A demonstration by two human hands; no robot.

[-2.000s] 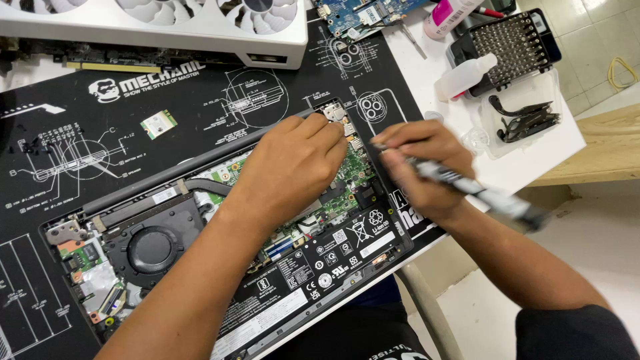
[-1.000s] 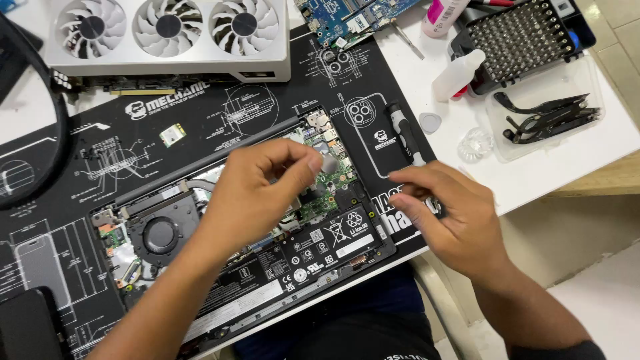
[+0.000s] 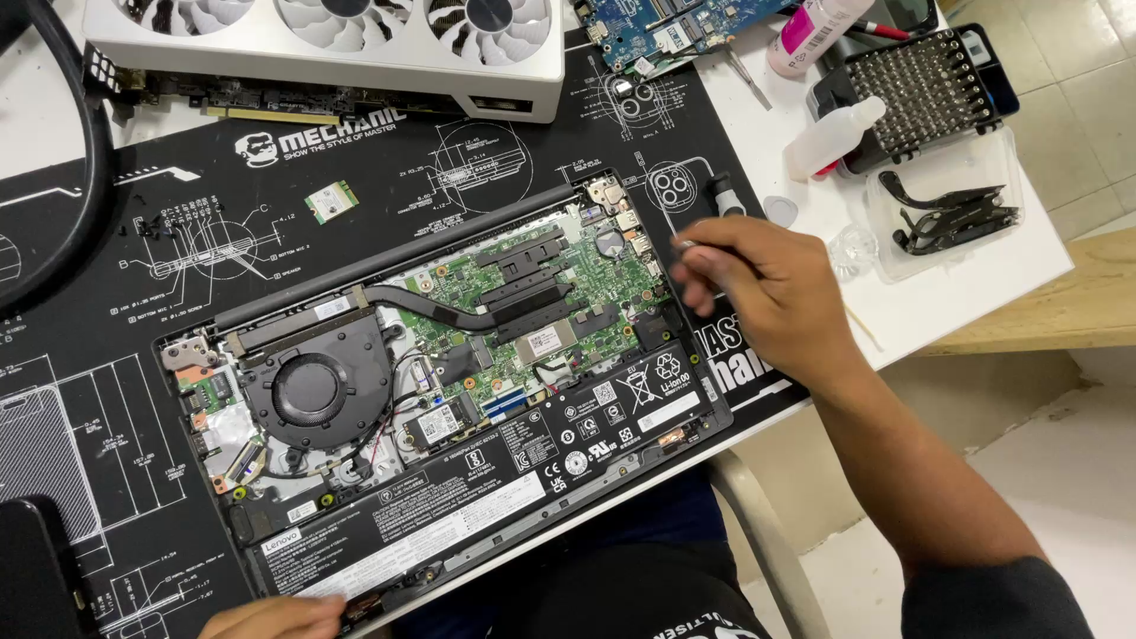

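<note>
An opened laptop base lies on a black printed work mat, its fan, copper-less dark heat pipe, green motherboard and black Lenovo battery exposed. My left hand rests at the lower left front edge of the laptop, partly cut off by the frame. My right hand is raised just right of the laptop's right edge, thumb and forefinger together; a small dark thing seems to be at their tips, too small to name. Behind it a screwdriver lies partly hidden on the mat.
A white graphics card stands behind the laptop. A small wireless card and loose screws lie on the mat. At right are a bit set, plastic bottle, tweezers and tray of black parts. A thick cable curves at left.
My left hand has moved from over the motherboard to the laptop's front left edge. The screwdriver-like tool my right hand held two seconds ago has been let go and lies on the mat.
</note>
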